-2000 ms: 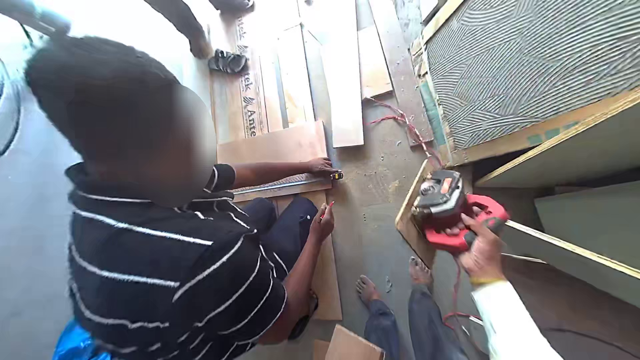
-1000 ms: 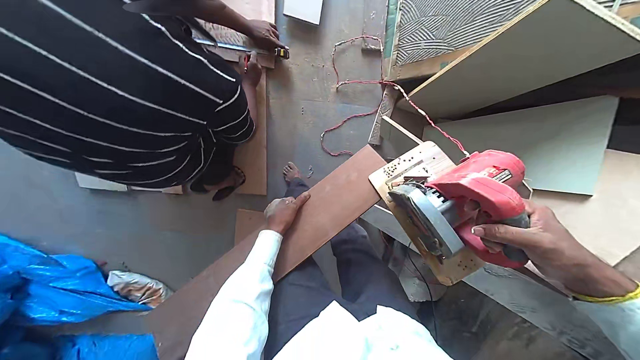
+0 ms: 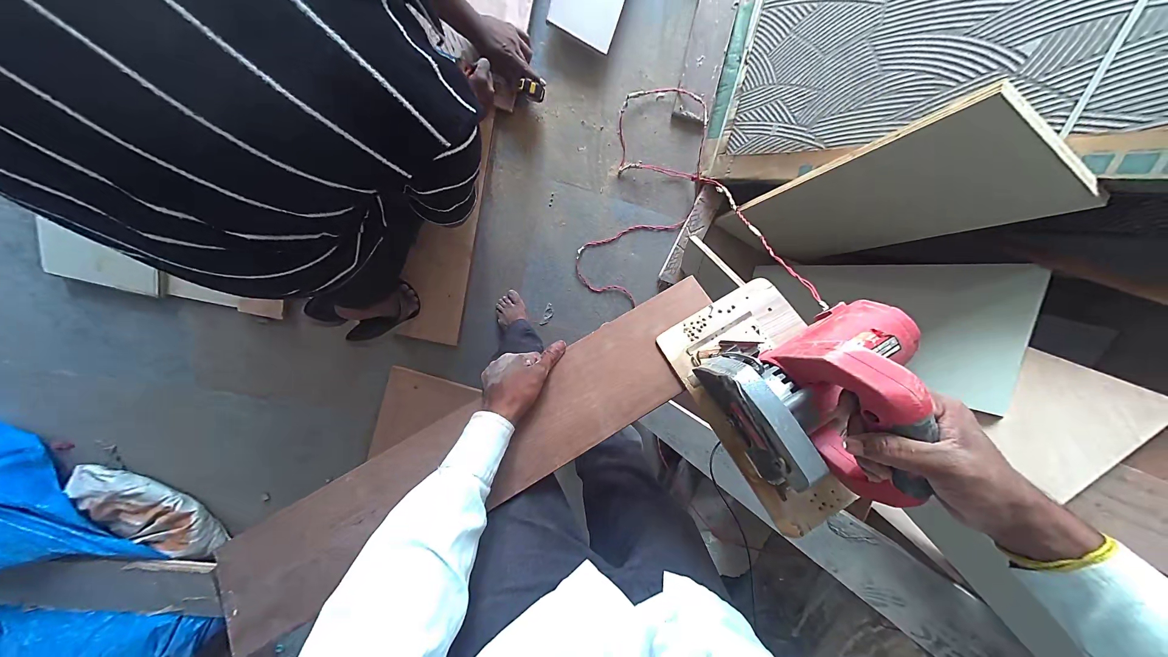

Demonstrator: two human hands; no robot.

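Note:
My left hand presses on a long reddish-brown wooden board, its fingers and thumb at the upper edge. The board slants from lower left to upper right across my legs. In my right hand is the rear handle of a red circular saw. A drilled wooden base plate is under the saw, and its left edge meets or overlaps the board's right end. The grey blade guard faces me; the blade's cutting edge is hidden. A twisted red cord runs up from the saw.
A co-worker in a striped shirt crouches at upper left, one hand by a tape measure. Panels lean and lie at right. A grey plank runs below the saw. Blue tarpaulin and a sack lie at lower left.
Two seconds ago only my right hand with the saw was in view. My left hand now rests on the brown board, and the saw's base is at its end. The view has tilted and shifted.

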